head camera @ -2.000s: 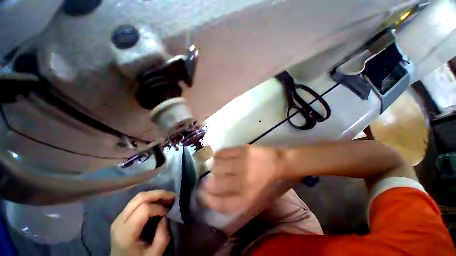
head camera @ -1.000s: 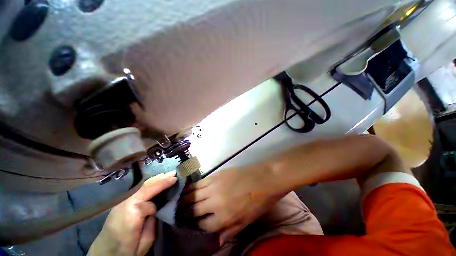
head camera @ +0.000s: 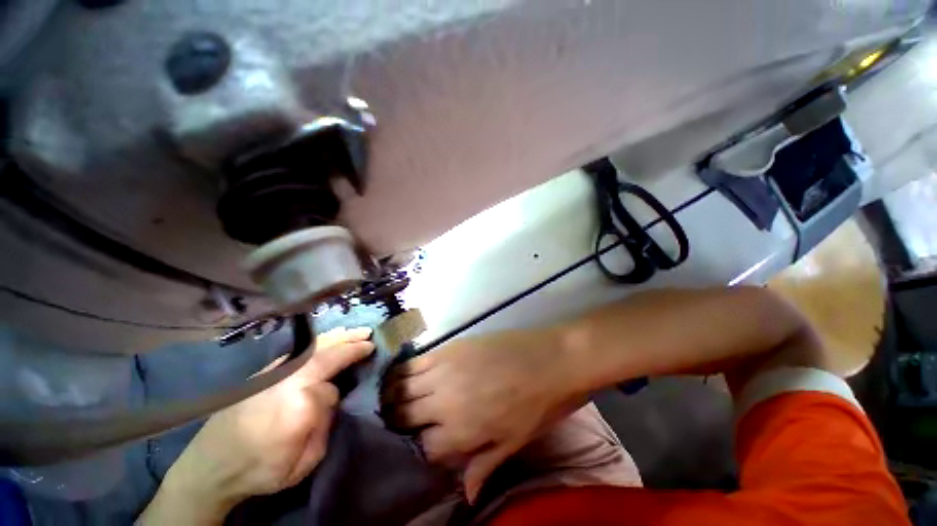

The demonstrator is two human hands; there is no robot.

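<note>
Dark grey cloth point(head camera: 349, 457) runs from the presser foot point(head camera: 382, 288) down over the table's front edge to the lap. My left hand point(head camera: 272, 426) lies on the cloth left of the seam, its index fingertip close in front of the foot. My right hand point(head camera: 483, 396) grips the cloth's dark folded edge, fingers curled, just below the tan-gold block point(head camera: 404, 327). The needle itself cannot be made out. A paler grey piece of cloth shows between the hands.
The white machine head point(head camera: 493, 113) fills the top, with its dark knob and pale round end point(head camera: 303, 265) above my left hand. Black shears point(head camera: 639, 234) lie on the table to the right. A small grey tray point(head camera: 817, 185) and a round wooden stool point(head camera: 837, 298) are farther right.
From two seconds ago, my left hand has come up beside the foot and lies flatter, and my right hand has lowered onto the cloth edge. The camera view has shifted slightly.
</note>
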